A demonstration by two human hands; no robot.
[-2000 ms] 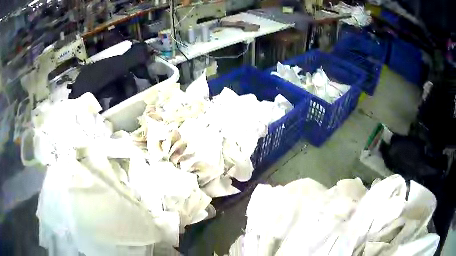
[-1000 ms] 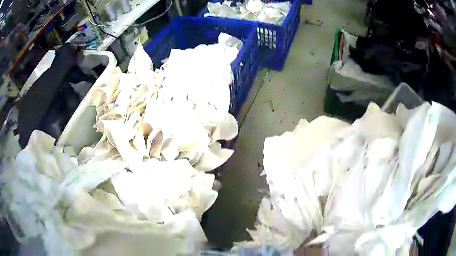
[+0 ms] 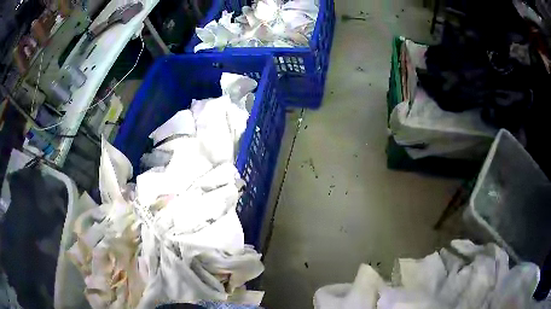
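Neither of my hands shows. A heap of white cloth pieces [image 3: 199, 211] lies at the lower left and reaches into the near blue crate [image 3: 257, 163]. Cream ruffled pieces [image 3: 109, 253] lie on the heap's left side. Another pile of off-white cloth pieces [image 3: 453, 277] is cut off by the bottom edge at the right. A small grey-blue patch shows at the bottom edge below the left heap; I cannot tell what it is.
A second blue crate [image 3: 302, 81] holds white pieces [image 3: 266, 24]. A white tub [image 3: 67, 241] with dark cloth is at left, beside a table [image 3: 90, 90]. At right are a green crate [image 3: 396, 90] under black cloth [image 3: 471, 72] and a tilted grey container [image 3: 513, 193]. Greenish-grey floor [image 3: 332, 181] lies between.
The view has turned downward and shifted. The right cloth pile now shows only low at the bottom edge, and more of the near blue crate's inside and the grey container shows.
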